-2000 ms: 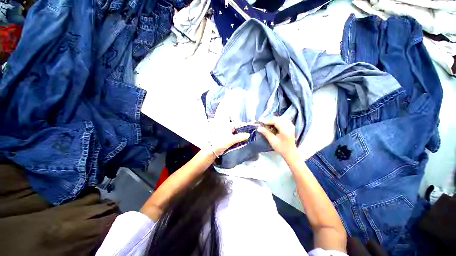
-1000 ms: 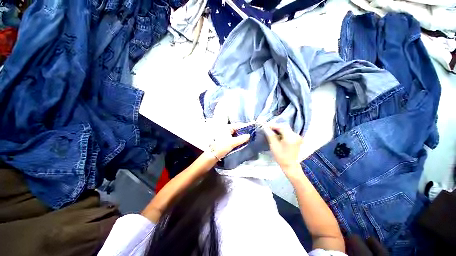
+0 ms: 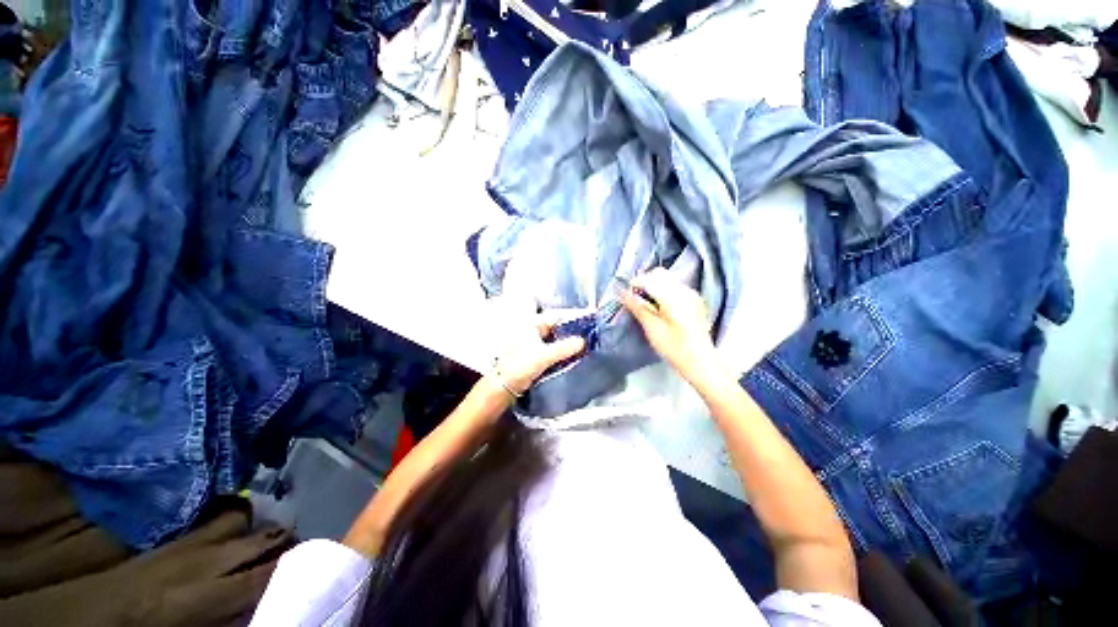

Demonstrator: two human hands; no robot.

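Observation:
The inside-out jeans (image 3: 589, 135) lie bunched on the white table in front of me, pale grey-blue, one leg stretched to the right. My left hand (image 3: 539, 355) pinches the dark blue waistband (image 3: 573, 328) at the near edge. My right hand (image 3: 668, 312) is just right of it, fingertips closed together close to the waistband and the white pocket cloth. A small tool seems to show at the right fingertips, mostly hidden by the fingers; its shape is not clear.
A dark blue denim pile (image 3: 98, 245) is at left, with brown garments (image 3: 135, 570) below it. Finished-side jeans (image 3: 932, 367) lie at right. Navy printed cloth (image 3: 490, 55) is beyond the work. The white table (image 3: 380, 233) has an edge at near left. Long dark hair hangs in front of me.
The whole view has shifted slightly. My right hand moved away from the waistband, then came back close to it, with the fingertips slightly higher. My left hand keeps its hold.

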